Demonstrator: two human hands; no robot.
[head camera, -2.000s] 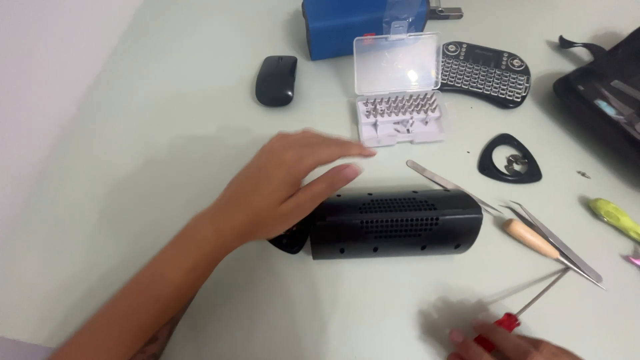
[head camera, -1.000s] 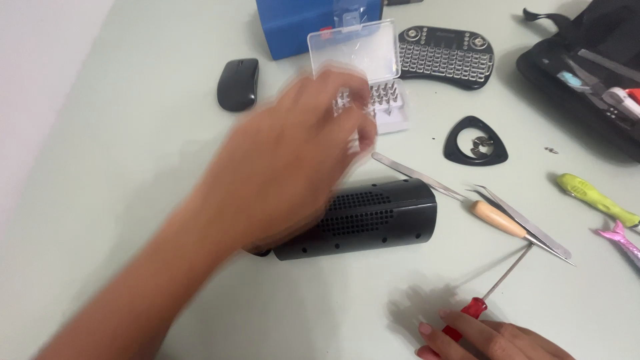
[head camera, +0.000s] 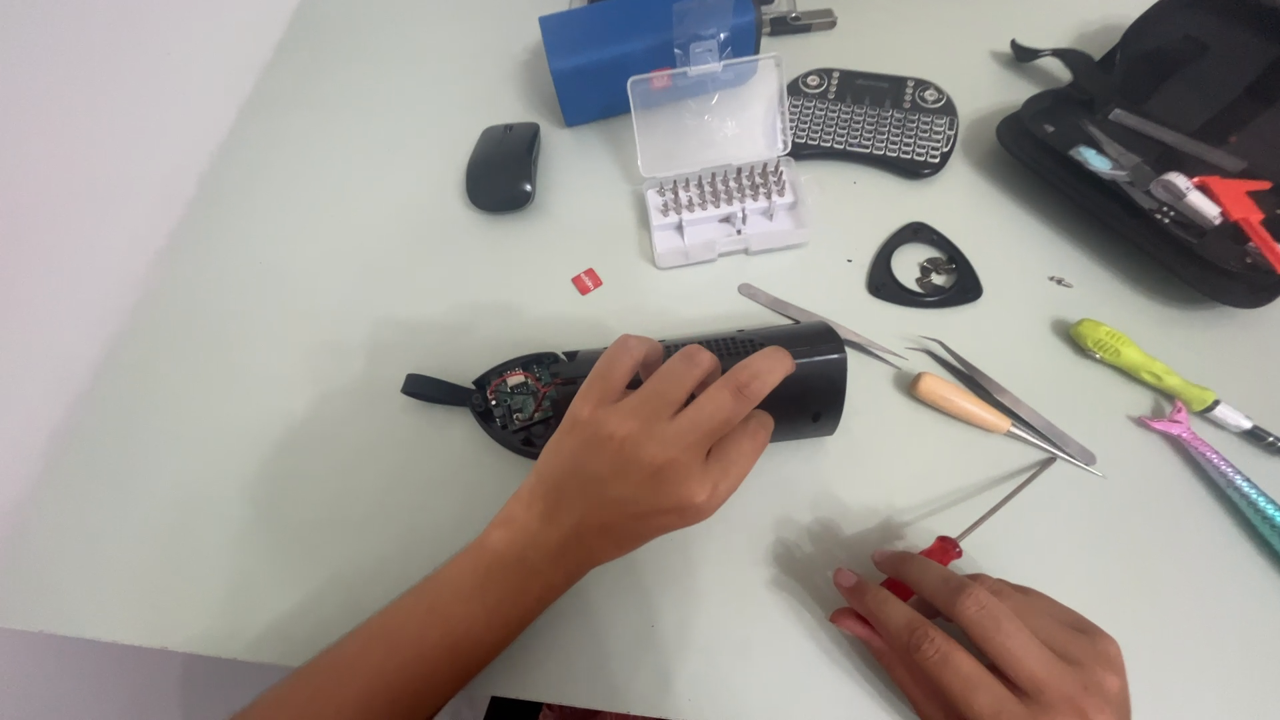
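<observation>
My left hand (head camera: 665, 430) lies over a black perforated cylindrical housing (head camera: 812, 385), its fingers curled across the top; its thumb is hidden. At the housing's left end, a green circuit board (head camera: 522, 398) with red wires shows, and a black strap (head camera: 435, 389) sticks out. My right hand (head camera: 975, 630) holds the red handle of a screwdriver (head camera: 940, 550) low on the right, its shaft pointing up and right. The screwdriver's tip is near a wooden-handled awl (head camera: 962, 402) and tweezers (head camera: 1010, 400). Another pair of tweezers (head camera: 825, 322) lies by the housing's upper right.
Behind are a bit set (head camera: 725, 205), a mouse (head camera: 503, 168), a mini keyboard (head camera: 875, 122) and a blue box (head camera: 640, 50). A red square piece (head camera: 587, 281) lies left of the bit set. At right are a black triangular ring (head camera: 925, 265), a tool case (head camera: 1130, 220) and a green-handled tool (head camera: 1140, 360).
My left hand has come down from near the bit set onto the housing. The red square piece and the circuit board now show. The right hand still has the screwdriver.
</observation>
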